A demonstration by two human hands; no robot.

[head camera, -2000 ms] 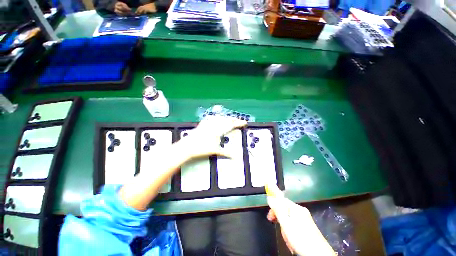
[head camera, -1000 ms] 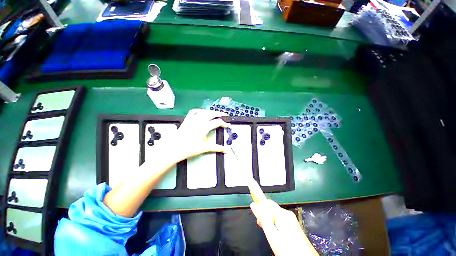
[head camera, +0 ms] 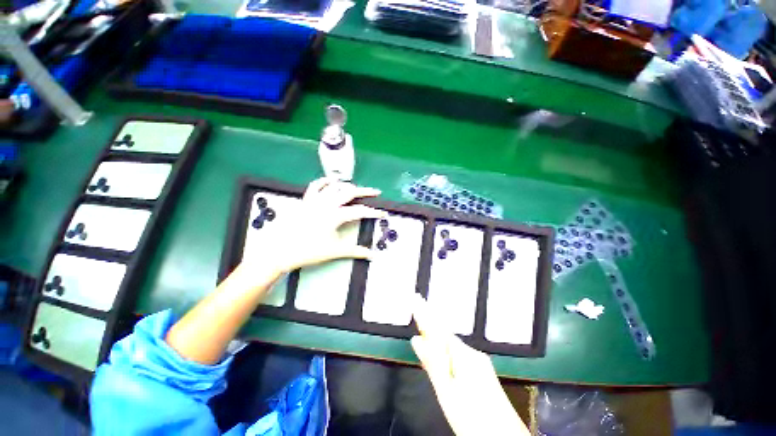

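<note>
A black foam tray (head camera: 387, 330) lies in front of me with five pale phone back covers side by side, each with black camera circles at its top left. My left hand (head camera: 323, 230) is over the second cover (head camera: 325, 288) and hides its camera corner; its spread fingers reach the third cover's (head camera: 393, 281) upper left side, with nothing visible in them. My right hand (head camera: 451, 362) is at the tray's front edge, closed on a yellow-handled tool (head camera: 419, 317) that points up over the third cover; its thin tip is not clear.
Beyond and right of the tray lie clear film strips (head camera: 455, 201) with dark rings. A white scrap (head camera: 585, 307) lies at right, an open-lidded white bottle (head camera: 337, 156) behind. A second cover tray (head camera: 128, 271) is at left, a blue-lined tray (head camera: 225, 61) at far left, crumpled film (head camera: 579, 415) below the edge.
The view has swung, so the tray sits further right and tilted. My left hand has gone from the third and fourth covers to the second and third; the tool has moved from the fourth to the third.
</note>
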